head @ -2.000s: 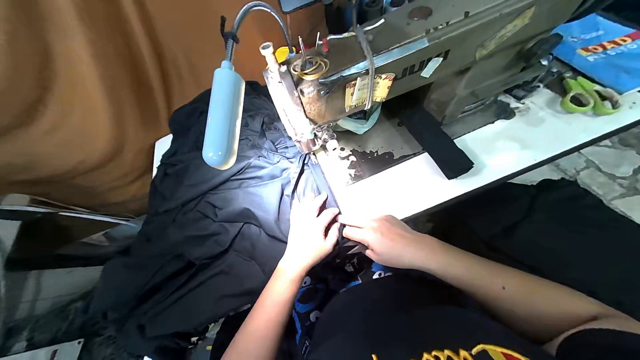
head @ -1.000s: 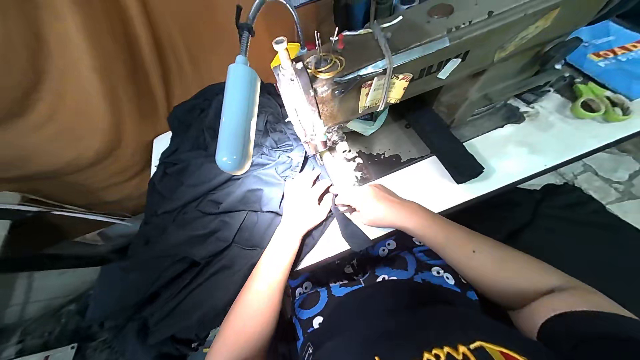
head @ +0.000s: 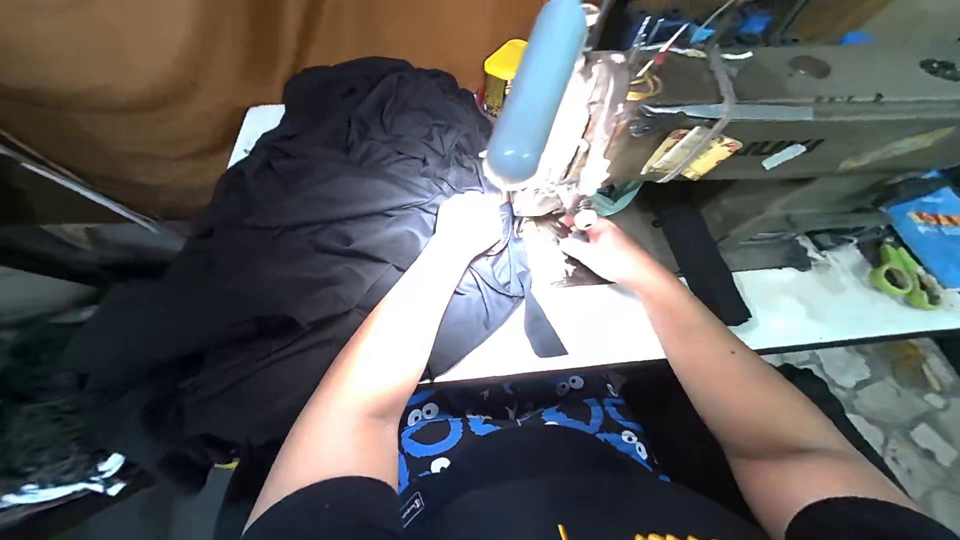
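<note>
Under the lamp, my left hand [head: 471, 223] lies on the dark fabric [head: 337, 202], just left of the needle area of a Juki sewing machine [head: 750, 127]; glare hides its fingers. My right hand [head: 600, 247] is at the right of the needle area, its thumb and fingers near a small round knob [head: 584, 219]; whether it grips anything is unclear. A narrow dark strip [head: 541, 326] hangs from the fabric toward the front edge of the white table. The blue-grey lamp [head: 534, 94] partly covers the machine's head.
Another black strip [head: 697, 259] lies under the machine's arm. Green-handled scissors [head: 906, 277] and a blue packet [head: 930, 225] rest at the right on the white tabletop [head: 795, 304]. A brown curtain [head: 187, 82] hangs behind, and a yellow-capped container [head: 504, 64] stands beside the lamp.
Both hands have moved up toward the machine's needle area, and they are now farther apart. My right hand has left the dark strip. The view has shifted noticeably.
</note>
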